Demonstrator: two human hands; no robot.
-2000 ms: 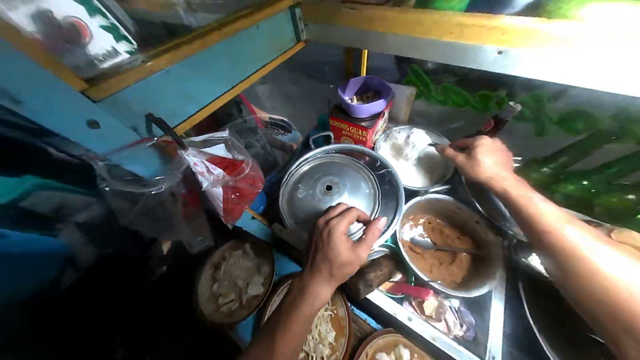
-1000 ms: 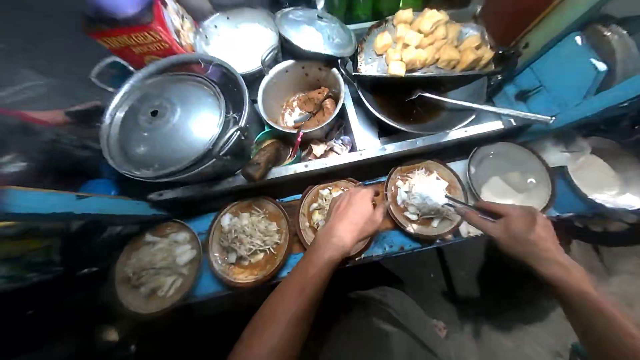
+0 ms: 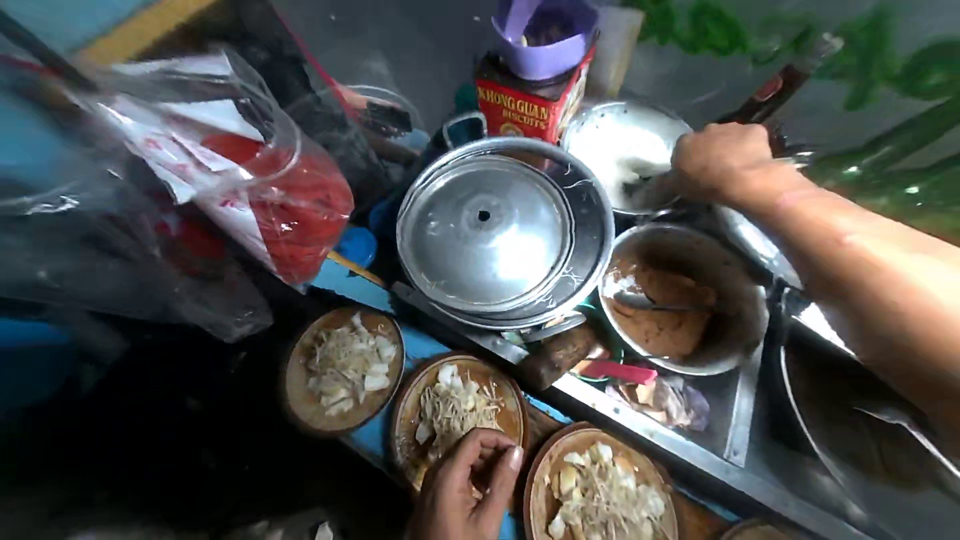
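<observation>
My right hand (image 3: 724, 161) is closed around what looks like a spoon dipped in the pot of white food (image 3: 611, 146); the handle is mostly hidden by my fingers. Over the near edge of the middle brown plate (image 3: 517, 420) hovers my left hand (image 3: 476, 480), fingers curled, with nothing clearly seen in it. That plate bears bean sprouts and pale chunks, as do the left plate (image 3: 296, 397) and the right plate (image 3: 534, 495). Beyond them stands a large aluminium pot with a lid (image 3: 487, 244). To its right, a pot of brown paste (image 3: 664, 319) has a spoon in it.
A red biscuit tin (image 3: 517, 112) supports a purple bowl (image 3: 544, 60) at the back. Plastic bags (image 3: 300, 202) hang at the left, one with red contents. A wooden pestle-like piece (image 3: 559, 356) lies by the metal rim. At the right is a dark pan (image 3: 840, 420) with a ladle.
My right hand has gone from above a plate, where it held a spoon a second ago, to the pot of white food. The view has swung left.
</observation>
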